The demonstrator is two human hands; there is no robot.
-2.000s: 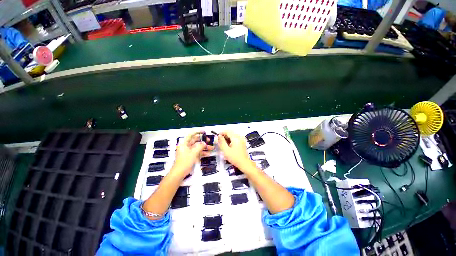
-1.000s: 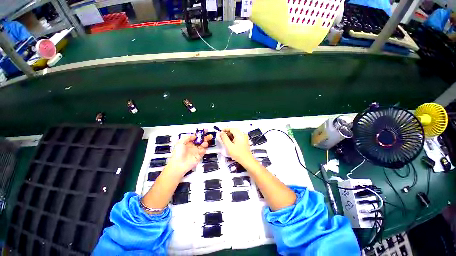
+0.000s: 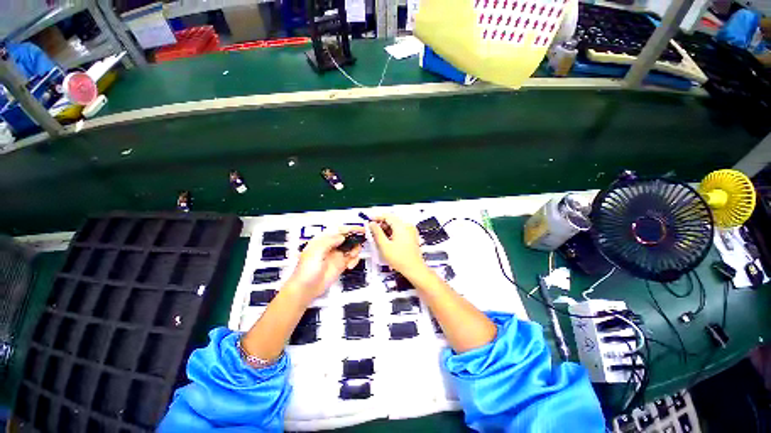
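Note:
My left hand (image 3: 323, 259) holds a small black electronic unit (image 3: 351, 242) in its fingertips, above the upper middle of the white tray (image 3: 483, 296). My right hand (image 3: 396, 241) is just right of it and grips a slim dark tool (image 3: 366, 217), its tip pointing up and left. Whether the tool touches the unit cannot be told. Black rectangular parts (image 3: 358, 328) lie in rows on the tray under and around my hands. A small black box (image 3: 432, 231) with a thin black cable lies at the tray's upper right.
A black compartment tray (image 3: 127, 309) stands left. Small partly assembled units (image 3: 332, 178) lie on the dark green belt (image 3: 423, 144) ahead. A metal can (image 3: 555, 221), a black fan (image 3: 652, 228), a yellow fan (image 3: 729, 200) and a power strip (image 3: 602, 340) stand right. A yellow-edged sheet (image 3: 461, 38) hangs above.
My left hand has turned the unit, so its dark side now shows instead of the purplish one. The units on the belt have shifted right. My right hand still grips the tool.

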